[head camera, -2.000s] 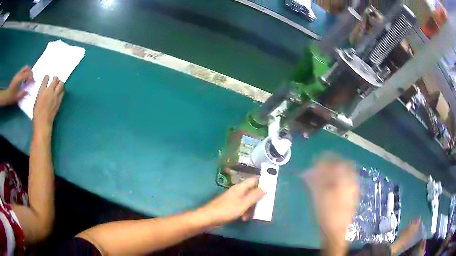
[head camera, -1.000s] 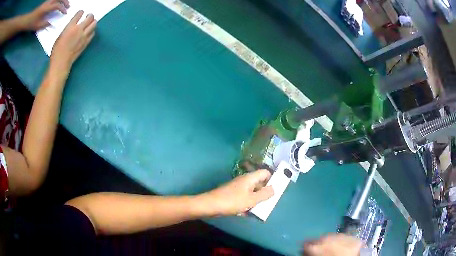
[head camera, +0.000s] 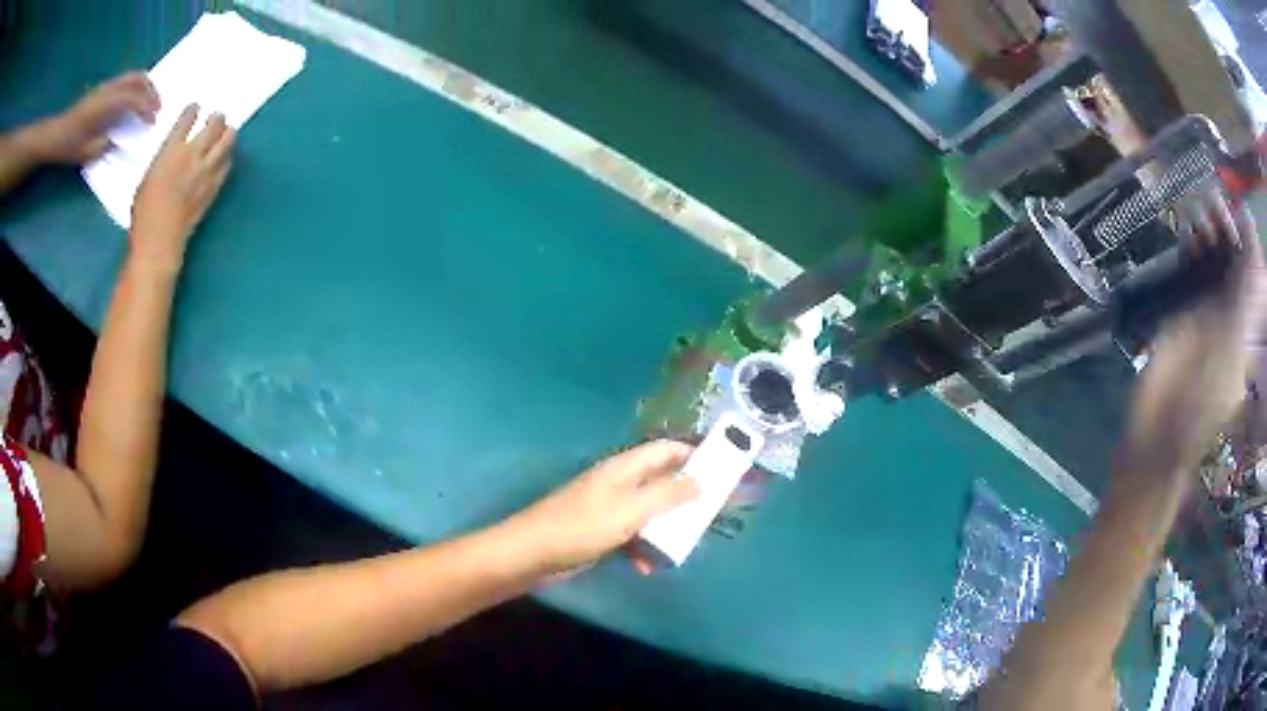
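Observation:
A white appliance housing (head camera: 695, 497) has its round barrel with a dark inside at the press fixture (head camera: 806, 364), and its flat handle points down-left. My left hand (head camera: 625, 503) grips the handle. The green hand press (head camera: 924, 229) has its dark steel head beside the barrel, with the silver disc (head camera: 1067, 250) and return spring (head camera: 1160, 195) at upper right. My right hand (head camera: 1202, 313) is raised at the right by the dark end of the press lever (head camera: 1160, 295). It is blurred, and its fingers are partly hidden.
A clear plastic sheet (head camera: 989, 590) lies on the green bench (head camera: 417, 320) at lower right. At left, a neighbouring person's hands rest on white sheets (head camera: 209, 90). A pale edge rail (head camera: 611, 181) separates the bench from the dark green conveyor. White parts (head camera: 1170, 625) lie at far right.
My right hand has risen from the lower right to the upper right, and the lever has swung up with it. The housing has shifted slightly down-left, still in my left hand. The camera view has shifted.

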